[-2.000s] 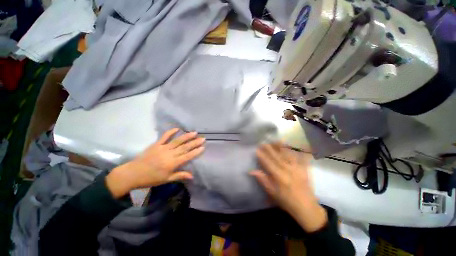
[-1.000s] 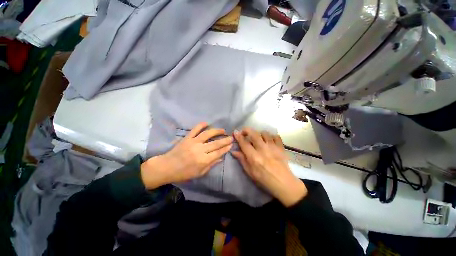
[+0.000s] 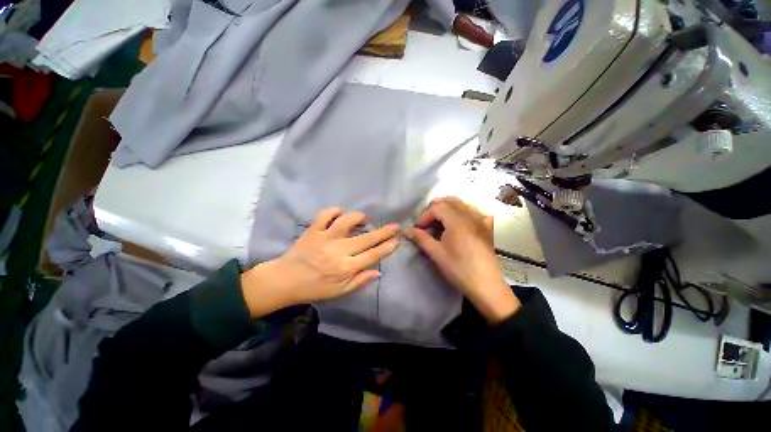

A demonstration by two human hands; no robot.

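A light grey garment panel (image 3: pixel 347 160) lies on the white table in front of me and drapes over its front edge. My left hand (image 3: pixel 325 257) lies on the panel with fingers spread, its fingertips near the middle. My right hand (image 3: pixel 456 249) is just right of it, with thumb and index finger together at the cloth beside my left fingertips. The slit area is mostly hidden under my hands. The presser foot and needle area (image 3: pixel 507 181) is brightly lit, to the upper right of my right hand.
The off-white machine head (image 3: pixel 609 84) fills the upper right. A heap of grey panels (image 3: pixel 228 76) lies at the upper left, by a tan block (image 3: pixel 386 38). A grey scrap (image 3: pixel 609 224), black-handled scissors (image 3: pixel 647 304) and a switch box (image 3: pixel 738 358) are right. A cardboard box (image 3: pixel 80 169) stands left.
Both hands have come together at the panel's middle from wider apart. Over the last second my right thumb and index finger have pinched together. The panel has shifted slightly.
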